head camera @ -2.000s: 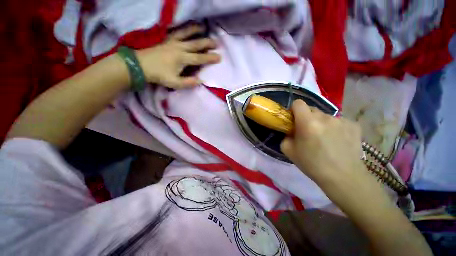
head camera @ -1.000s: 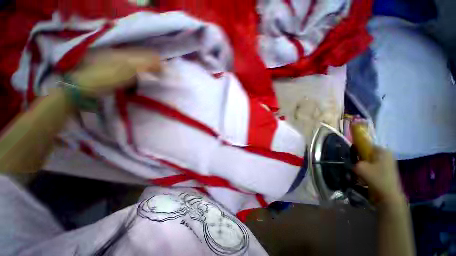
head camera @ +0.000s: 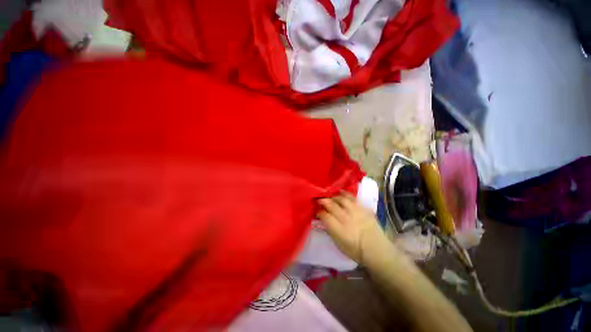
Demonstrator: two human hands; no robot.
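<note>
A large red garment shell (head camera: 168,168) spreads across the left and middle of the view, blurred, its red face up. My right hand (head camera: 347,224) grips its right edge with bent fingers. White cloth and a bit of the navy pressing board (head camera: 381,211) show just beyond my fingers. The iron (head camera: 408,194), with a silver rim and yellow-orange wooden handle, stands free on the table to the right of my hand. My left hand is not in view; the red cloth covers the left side.
A red and white garment heap (head camera: 337,45) lies at the far side of the stained cream table cover (head camera: 389,117). A pink pad (head camera: 457,185) lies right of the iron. The iron cord (head camera: 483,295) trails down right. White and blue cloth (head camera: 538,97) is stacked at right.
My right hand has let go of the iron and moved left to the garment. The garment's red face now covers the white inside. My left hand has gone out of view.
</note>
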